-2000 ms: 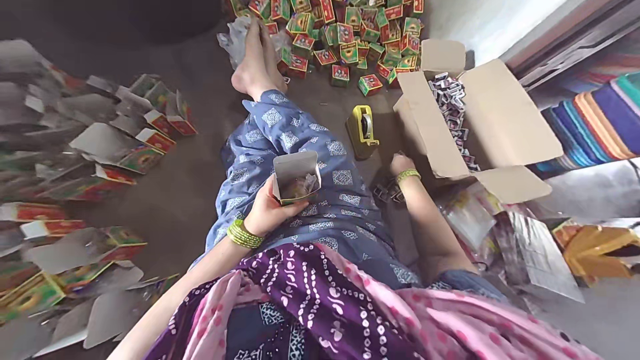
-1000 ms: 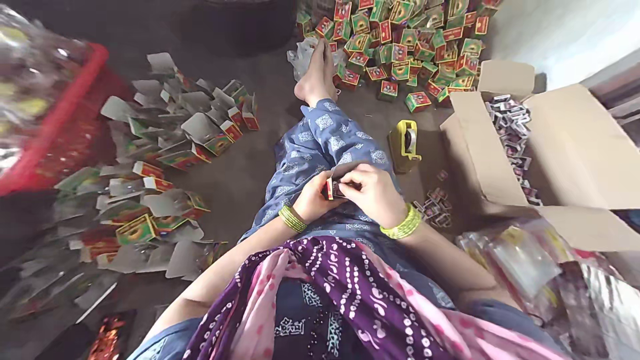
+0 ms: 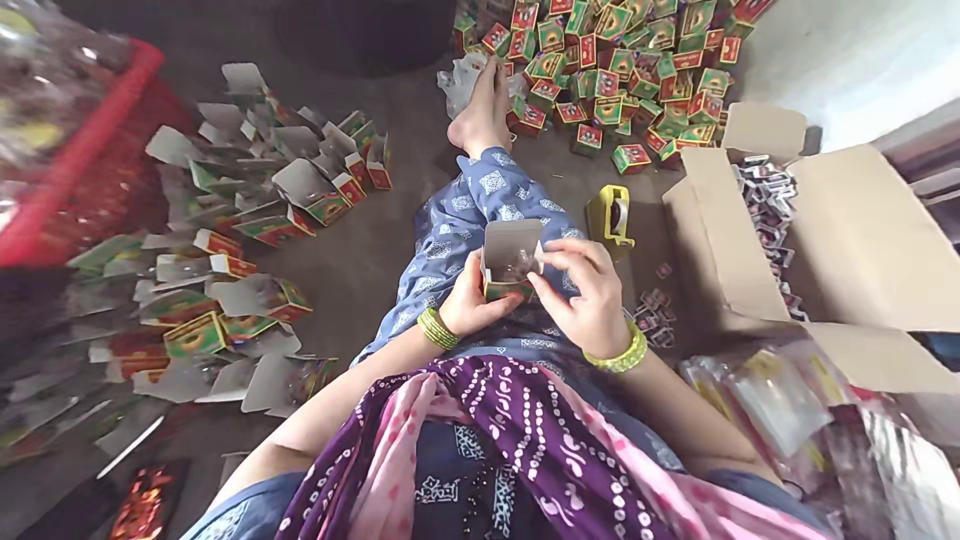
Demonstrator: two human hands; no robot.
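Observation:
Over my lap, my left hand (image 3: 480,300) holds a small open cardboard box (image 3: 513,244) by its left side and front. The box is grey inside and green and red outside, its flap raised at the far side, with something clear and shiny inside. At its right edge is my right hand (image 3: 585,296), fingers spread and fingertips at the rim; whether they pinch anything is unclear. A yellow tape dispenser (image 3: 609,217) stands beyond the right hand. Several small dark packets (image 3: 655,315) lie right of that hand.
Open small boxes (image 3: 262,300) spread over the floor at left, beside a red basket (image 3: 82,150). Closed green and red boxes (image 3: 615,75) are heaped beyond my foot. At right stand a large carton (image 3: 862,247) of small packets and some plastic packaging (image 3: 780,405).
My hands were close together over my lap; now the box stands open between them, flap up, and the right hand is spread at its right edge.

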